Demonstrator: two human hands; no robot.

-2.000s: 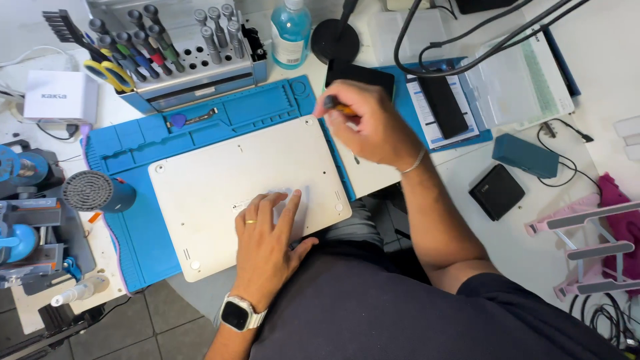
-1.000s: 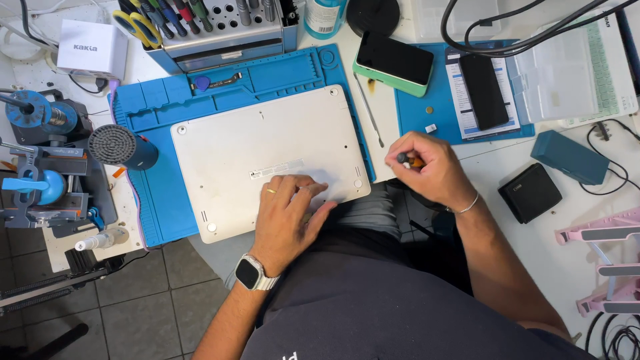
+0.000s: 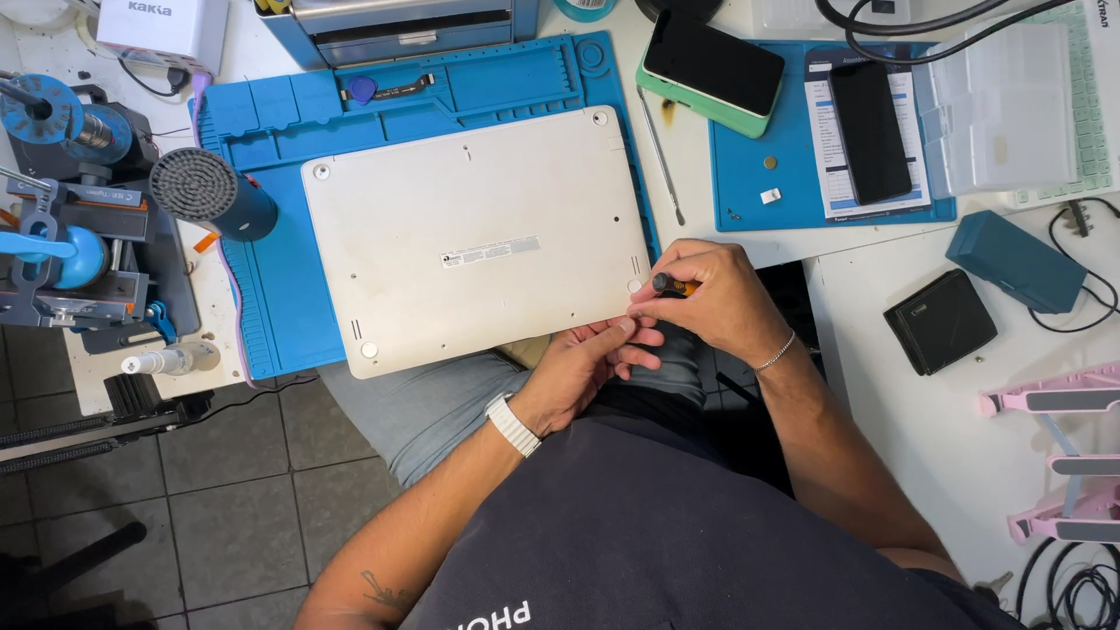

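Note:
A white laptop lies bottom side up on the blue silicone repair mat, its near edge toward me. My right hand is at the laptop's near right corner, closed around a small screwdriver with a black and orange handle. Just below that edge, my left hand is turned palm up with its fingers curled, close under the right fingertips. Whether something tiny lies between the fingertips is too small to tell. A thin metal spudger lies right of the mat.
A phone on a green case, a black phone on a paper and a clear plastic box are at the upper right. A dark cylindrical device and a clamp fixture stand left. A black wallet lies right.
My left hand has come off the laptop's bottom cover and turned palm up below its near edge. My right hand, with the screwdriver, has moved from right of the laptop to its near right corner.

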